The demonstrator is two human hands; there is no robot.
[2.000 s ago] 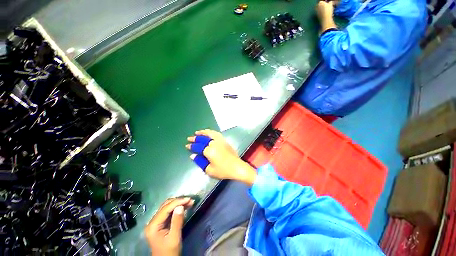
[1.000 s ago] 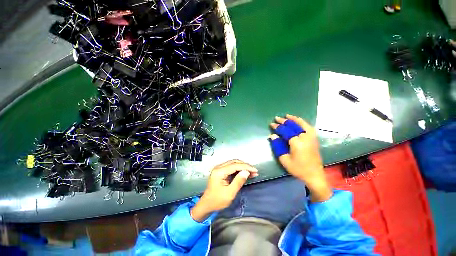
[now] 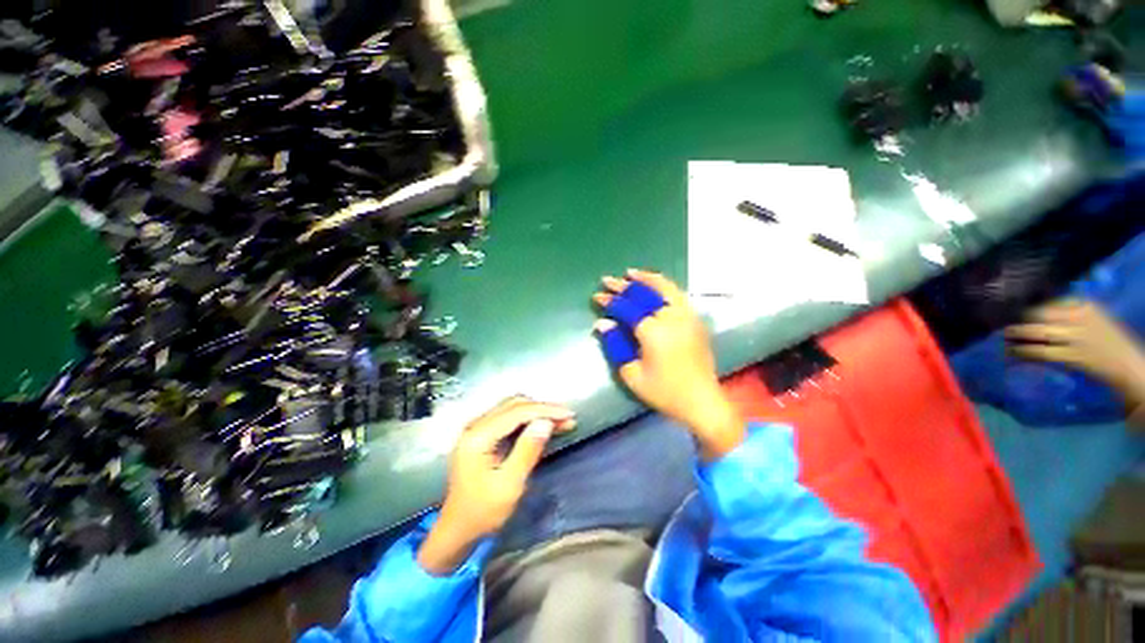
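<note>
My left hand point(image 3: 487, 475) is over the bench's front edge with its fingers curled and the thumb tip close to the index fingertip. Nothing shows in it, but blur hides whether the tips touch. My right hand point(image 3: 672, 358) is over the bench edge, palm down, fingers partly spread, with blue finger guards and nothing visible in it. A large pile of black binder clips point(image 3: 239, 377) lies left of my hands. More clips fill an off-white tub point(image 3: 471, 107) behind it.
A white paper sheet point(image 3: 716, 239) with two short black pieces lies beyond my right hand. Dark clip clusters point(image 3: 951, 86) are at the far right. A red crate panel point(image 3: 904, 440) bears a small clip group point(image 3: 800, 364). Another person's hand point(image 3: 1080, 345) and blue sleeves show at right.
The view has swung from right to left and then partly back right. The other person's hand now shows beyond the red panel. My hands keep about the same pose.
</note>
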